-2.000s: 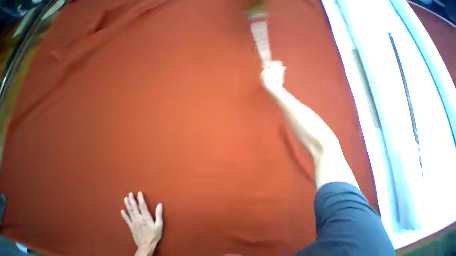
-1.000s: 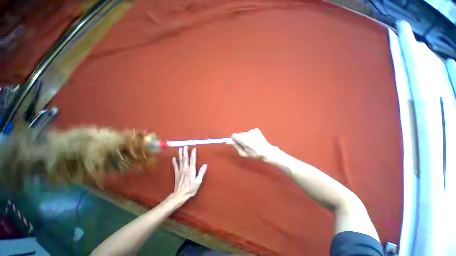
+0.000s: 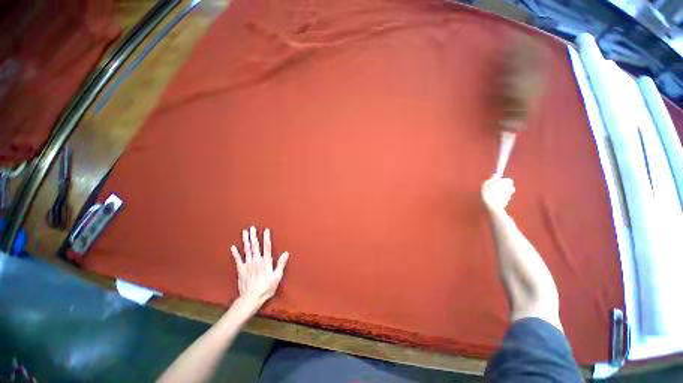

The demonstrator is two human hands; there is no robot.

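The rust-red fabric [image 3: 352, 194] covers most of the table, with wrinkles toward its far left and a frayed, stacked edge along the near side. My left hand [image 3: 258, 275] lies flat on the fabric near that edge, fingers spread, holding nothing. My right hand [image 3: 497, 193] grips the whitish handle of the feather duster [image 3: 517, 86] over the right part of the fabric. The duster's brown feathers point away from me and are blurred; whether they touch the cloth I cannot tell.
Metal weights sit at the near left corner [image 3: 97, 224] and near right corner [image 3: 618, 336]. Black shears [image 3: 61, 187] lie on bare wood beside a long metal rail [image 3: 67, 123]. A thin blue-grey strip [image 3: 142, 60] lies near it. White paper [image 3: 659, 224] is at the right.
The duster has swung from the left, over the near edge, to the far right, and my right hand moved right with it. My left hand stays flat on the cloth. The left weight now shows clearly.
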